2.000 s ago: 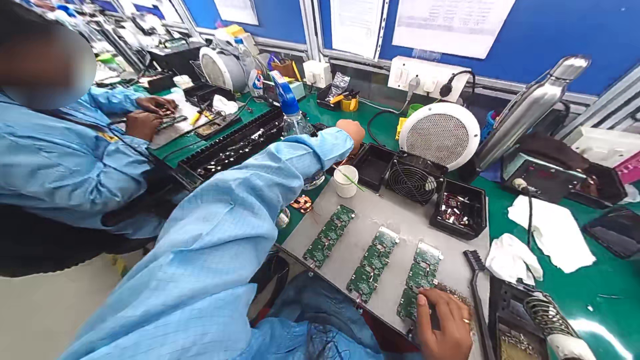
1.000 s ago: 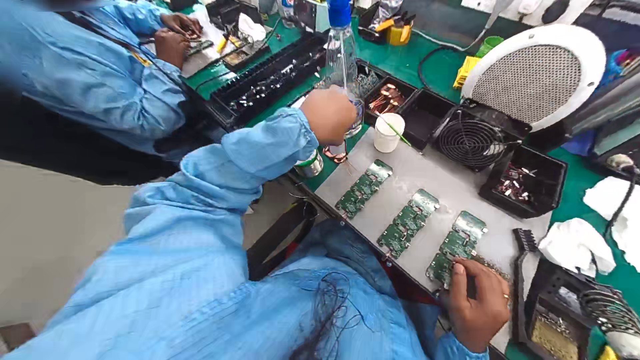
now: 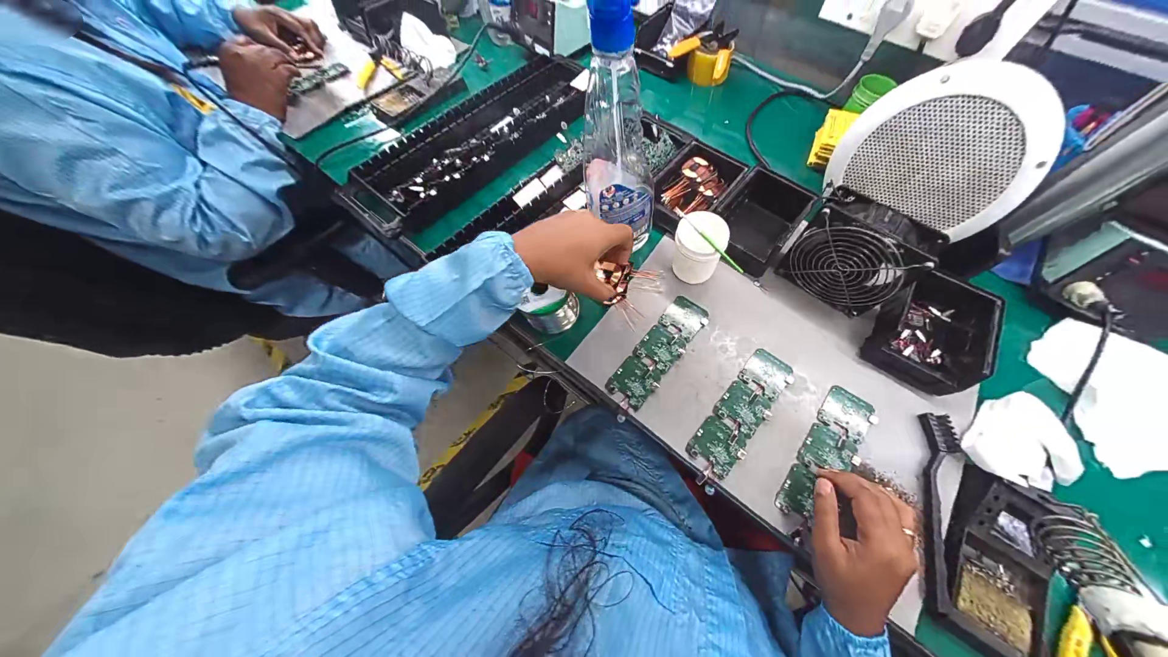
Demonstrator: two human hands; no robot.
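Observation:
My left hand [image 3: 575, 255] grips several copper wire coils [image 3: 613, 281], their thin leads pointing right above the grey mat [image 3: 598, 351]. Three green circuit board strips lie side by side on the mat: a left one [image 3: 659, 351], a middle one [image 3: 741, 412] and a right one [image 3: 826, 449]. My right hand [image 3: 862, 547] rests its fingertips at the lower end of the right strip, thumb and fingers apart. More copper coils [image 3: 695, 182] fill a black bin behind the clear bottle [image 3: 619, 137]. A white cup [image 3: 699, 248] with a green stick across it stands right of my left hand.
A solder spool [image 3: 551, 310] sits under my left hand. Rightward are a black fan [image 3: 844, 260], a parts bin [image 3: 935, 333], a black brush [image 3: 938, 493] and a soldering iron stand [image 3: 1004, 566]. Behind stands a round mesh speaker-like disc [image 3: 935, 151]. A co-worker's hands [image 3: 265, 59] work at the upper left.
My left hand has come back from the coil bin area toward the mat's left edge, with copper coils now visible in it. My right hand stays by the right strip. The view has tilted down.

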